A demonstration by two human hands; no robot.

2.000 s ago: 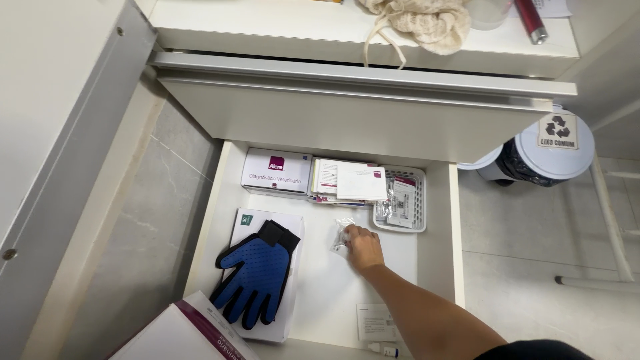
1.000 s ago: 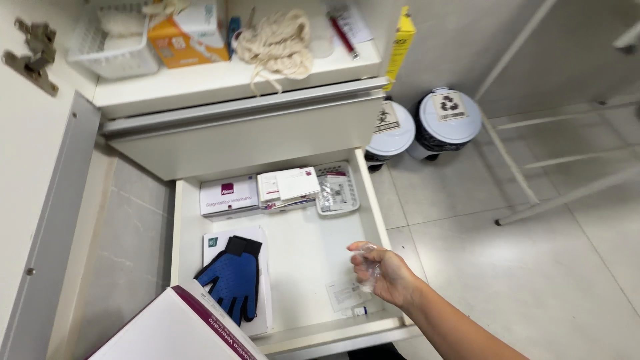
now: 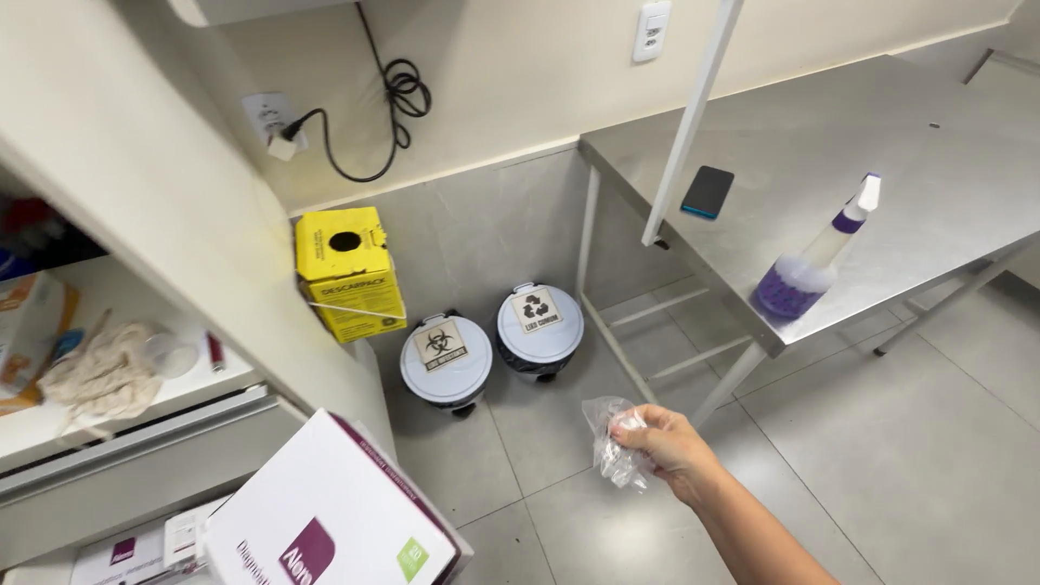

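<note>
My right hand (image 3: 670, 451) grips a crumpled clear plastic bag (image 3: 619, 455) above the tiled floor, in front of the two lidded bins. Part of the bag is hidden by my fingers. A large white and purple cardboard box (image 3: 341, 512) juts in at the bottom, tilted; what supports it is out of sight, and my left hand does not show. Behind that box, at the lower left, the drawer holds another white box (image 3: 122, 556) and small white packs (image 3: 185, 536).
A biohazard-marked bin (image 3: 447, 361) and a recycling-marked bin (image 3: 540, 325) stand below a yellow sharps box (image 3: 349, 272). On the steel table (image 3: 812, 154) are a spray bottle (image 3: 800, 276) and a phone (image 3: 708, 192). The cabinet shelf (image 3: 179, 390) holds beige cloth (image 3: 106, 374).
My right hand has lifted the clear plastic from inside the drawer and carried it out to the right, over the floor. The view has swung right toward the bins and steel table.
</note>
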